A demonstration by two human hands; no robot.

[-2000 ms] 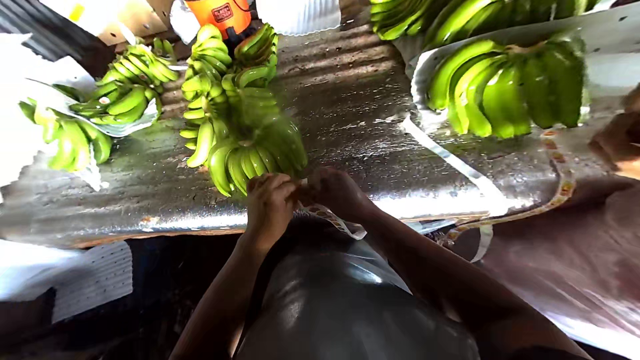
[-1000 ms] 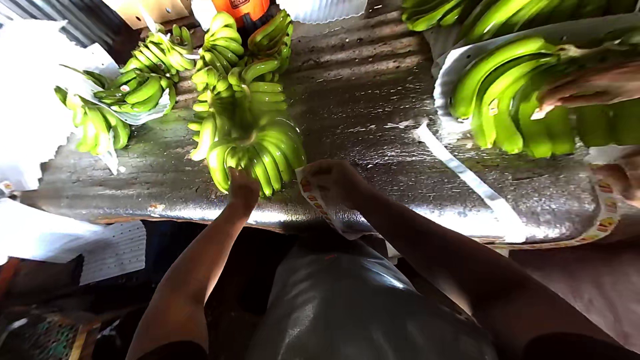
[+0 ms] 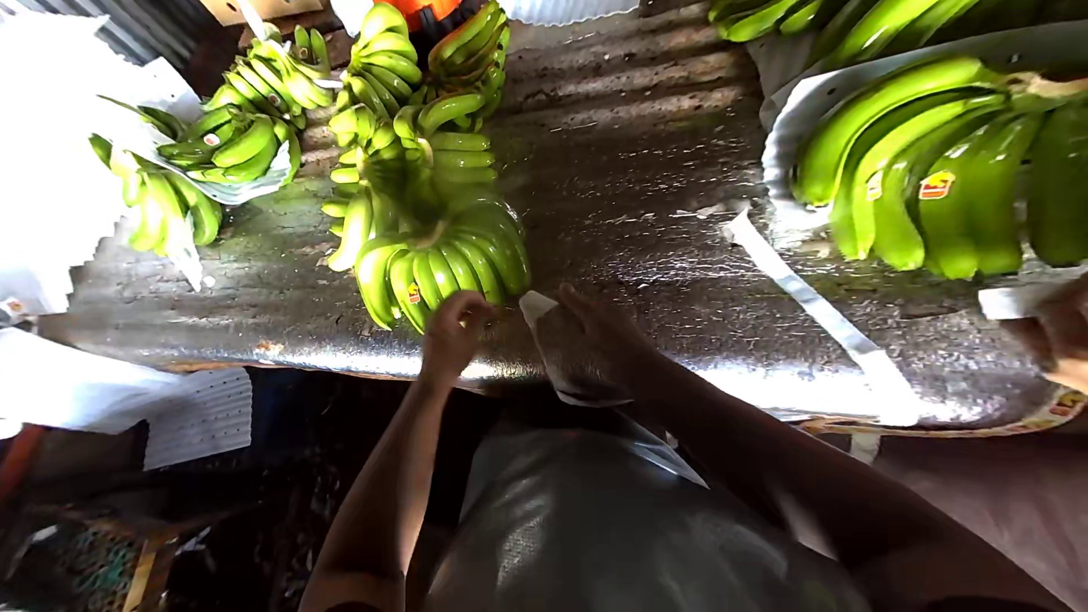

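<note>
A bunch of green bananas [image 3: 446,263] lies on the wet, dark table near its front edge, and one fruit bears a small sticker [image 3: 414,293]. My left hand [image 3: 459,331] is at the lower fingertips of this bunch, its fingers curled; whether it pinches anything is hidden. Just to the right, my right hand [image 3: 599,331] holds a pale strip of sticker tape [image 3: 548,340] that hangs over the table edge. The strip's end points toward the bunch. More green bunches [image 3: 387,64] stand behind it in a row.
At the right, a large banana bunch [image 3: 943,178] with stickers rests against a white foam sheet [image 3: 778,161]; another person's hand [image 3: 1062,331] is beside it. A pale strip [image 3: 816,306] lies on the table [image 3: 629,170]. More bananas [image 3: 242,149] lie at the left with white sheets.
My left hand has parted from my right hand and moved left to the bunch, where a sticker now shows. The other person's hand has moved off the right bunch toward the front edge.
</note>
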